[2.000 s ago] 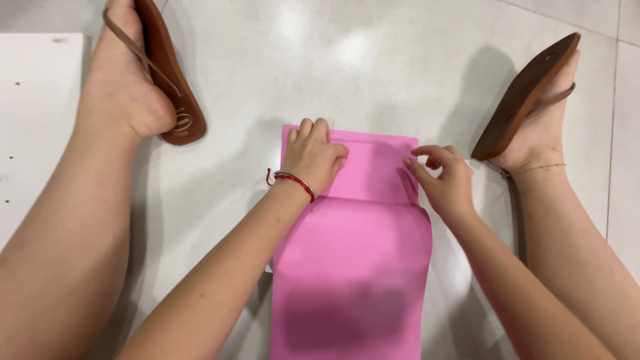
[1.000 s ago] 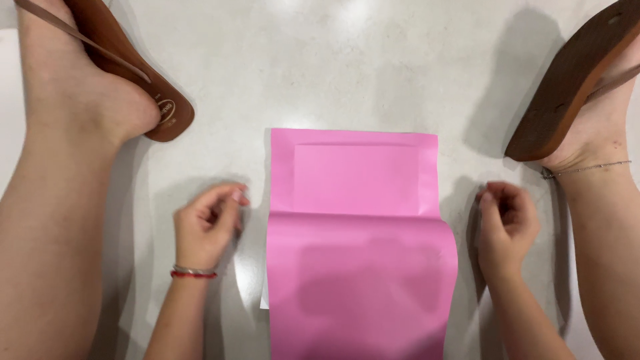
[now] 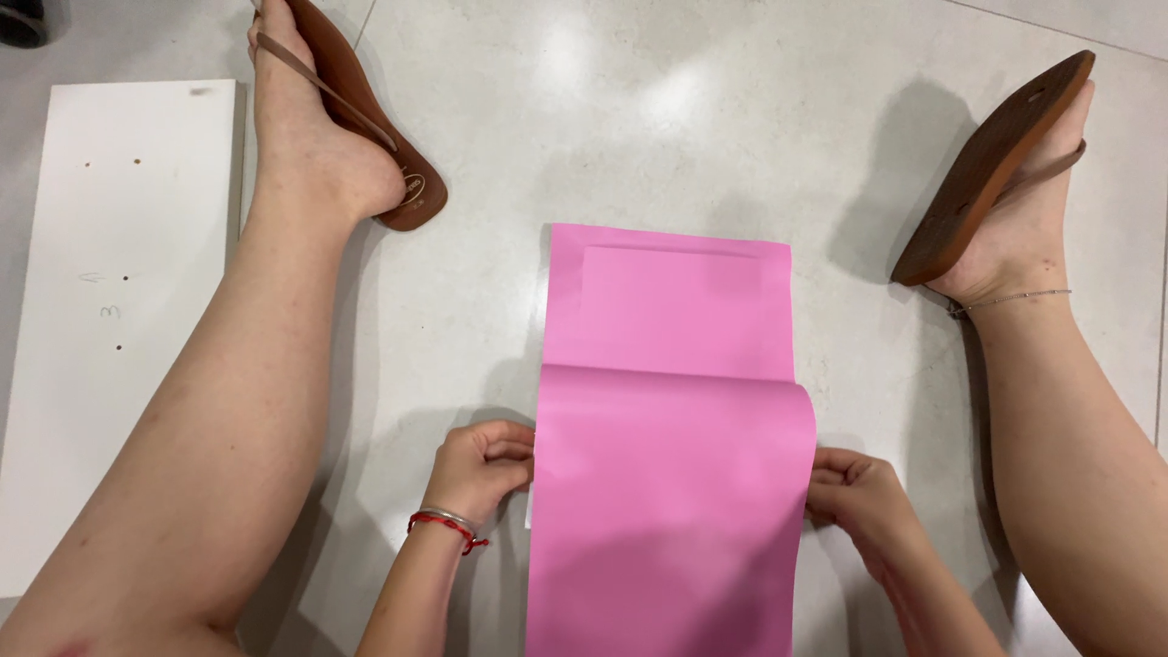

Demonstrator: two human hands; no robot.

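Note:
A long pink sheet (image 3: 671,511) lies between my legs, its near part curling over so that a raised edge crosses the sheet. Beyond that edge, a flat rectangular panel (image 3: 671,301) of the same pink shows on the far part. My left hand (image 3: 484,465), with a silver and a red bracelet at the wrist, is at the sheet's left edge, its fingertips partly hidden by it. At the right edge, my right hand (image 3: 849,488) has its fingertips at or under the sheet. Whether either hand grips it is hidden. A small white edge (image 3: 528,511) peeks out below the sheet on the left.
My legs are spread on the pale tiled floor (image 3: 639,119), with brown flip-flops (image 3: 415,196) on both feet. A white board (image 3: 64,383) with small holes and pencil marks lies at the left. A dark object (image 3: 23,23) is at the top left corner.
Both hands were at the sheet's far part, then apart from it at its sides; now they are at its edges, nearer to me.

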